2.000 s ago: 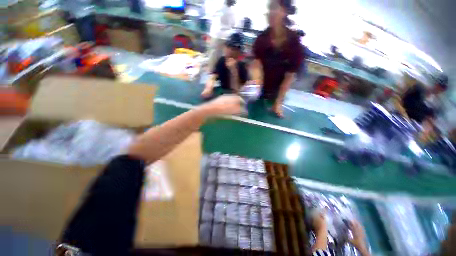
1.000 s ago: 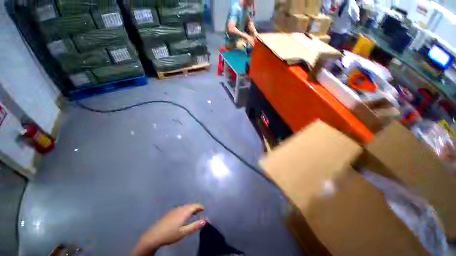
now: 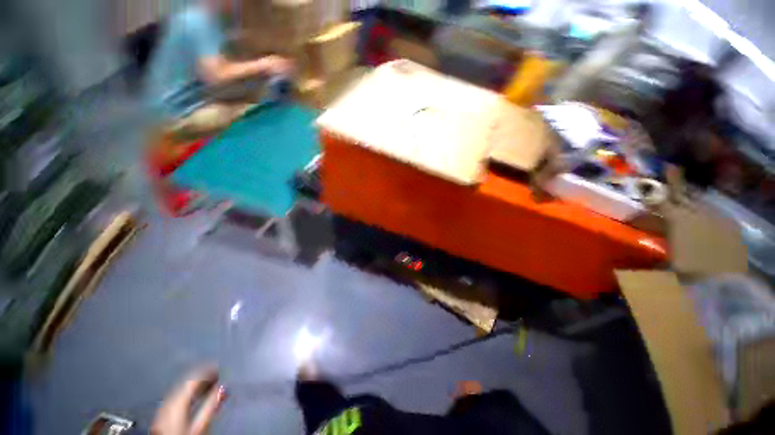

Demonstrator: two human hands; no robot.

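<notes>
The frame is blurred. My left hand [image 3: 191,403] is low at the bottom left, cut by the edge, with thumb and fingers apart and nothing seen in it. My right hand is not in view. An open cardboard carton [image 3: 671,340] with clear plastic inside is at the right edge, apart from my left hand. A long orange cabinet or machine [image 3: 459,225] stands ahead with flat cardboard [image 3: 416,115] on its top.
A person in a light blue-green top sits at a small green table [image 3: 255,161] beside a red stool [image 3: 174,161]. A white box [image 3: 599,191] of mixed items sits on the orange unit. A dark cable [image 3: 416,355] crosses the grey floor. Wrapped stacks on a pallet [image 3: 85,280] stand left.
The view swung from the bench to the floor, then right towards the orange unit. My left hand, earlier stretched over the cartons, is now low at the bottom left.
</notes>
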